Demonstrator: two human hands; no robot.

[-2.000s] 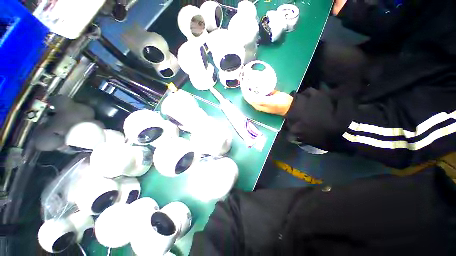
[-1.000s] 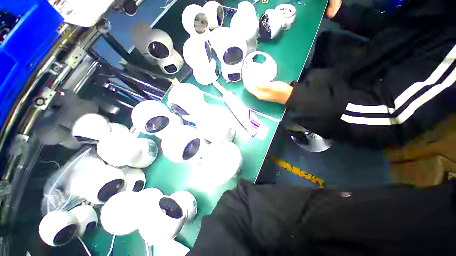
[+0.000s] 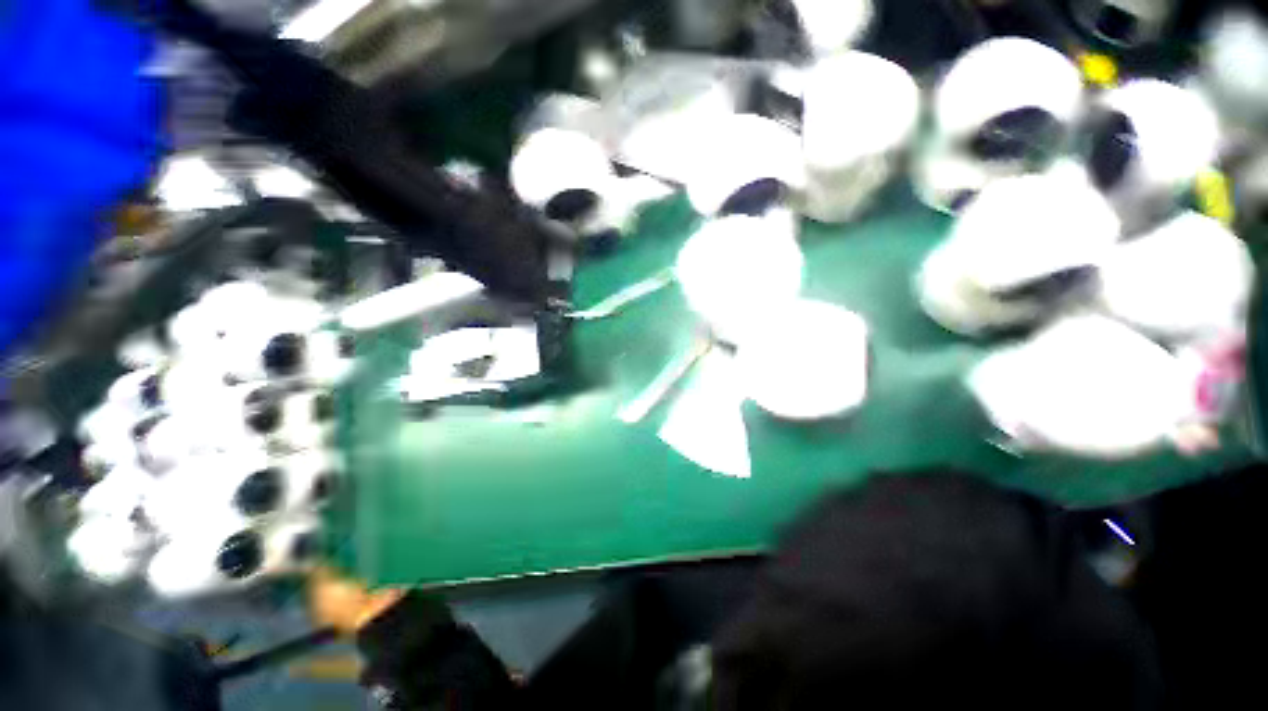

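The frame is blurred. On the green-matted bench (image 3: 556, 486) nearest in front of me stand white camera housings with black oval faces, such as one at the back (image 3: 1008, 111). A white rounded housing (image 3: 740, 271) stands mid-bench, touching or beside a white cup-shaped part (image 3: 809, 364). A white pointed piece (image 3: 709, 424) lies flat in front of them. Another white housing or shell (image 3: 1078, 382) lies on the right, with a pink patch beside it. Neither of my hands can be made out.
Many white housings (image 3: 209, 458) are grouped at the left bench end. A hand (image 3: 348, 600), seemingly another person's, is below them. A dark rounded shape (image 3: 932, 583), perhaps a person's head or shoulder, hides the front edge. A dark post (image 3: 417, 181) crosses the back; something blue (image 3: 70, 153) is far left.
The view has swung to another stretch of bench and blurred. The striped black sleeve and the hand at the white round shell are no longer seen as before.
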